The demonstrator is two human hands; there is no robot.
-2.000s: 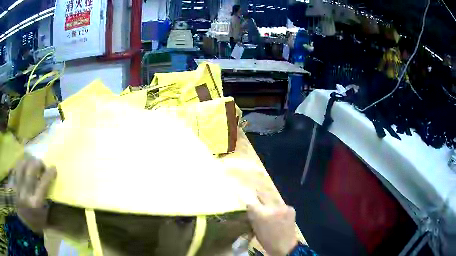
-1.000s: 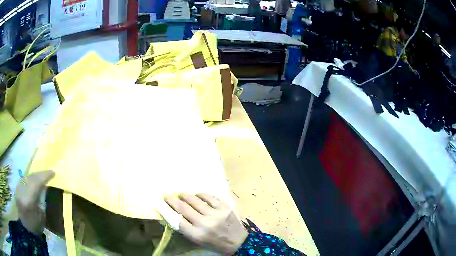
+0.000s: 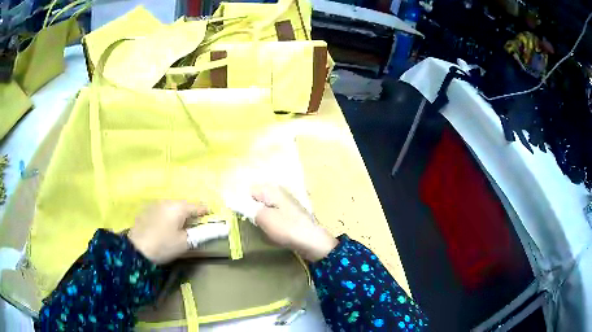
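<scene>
A large yellow tote bag (image 3: 143,162) lies on the table with its open mouth towards me and its tan lining (image 3: 240,279) showing. A short yellow strap end (image 3: 235,238) is at the near top edge, and another strap piece (image 3: 189,305) crosses the lower edge. My left hand (image 3: 162,230), with white tape on a finger, grips the top edge left of the strap. My right hand (image 3: 289,224), also taped, pinches the edge just right of it. Glare hides its fingertips partly. A small blurred metallic thing (image 3: 290,316) is by the lower edge.
Yellow bags with brown bands (image 3: 295,76) are piled at the table's far end. More yellow bags (image 3: 45,61) are at the far left. A dark aisle (image 3: 370,136) separates my table from a white-covered table (image 3: 493,149) with a red bin (image 3: 464,214) beneath.
The bag now lies flatter, its mouth opened wider. My left hand has moved from the left corner to the middle of the edge, close to my right hand. The view has tilted down.
</scene>
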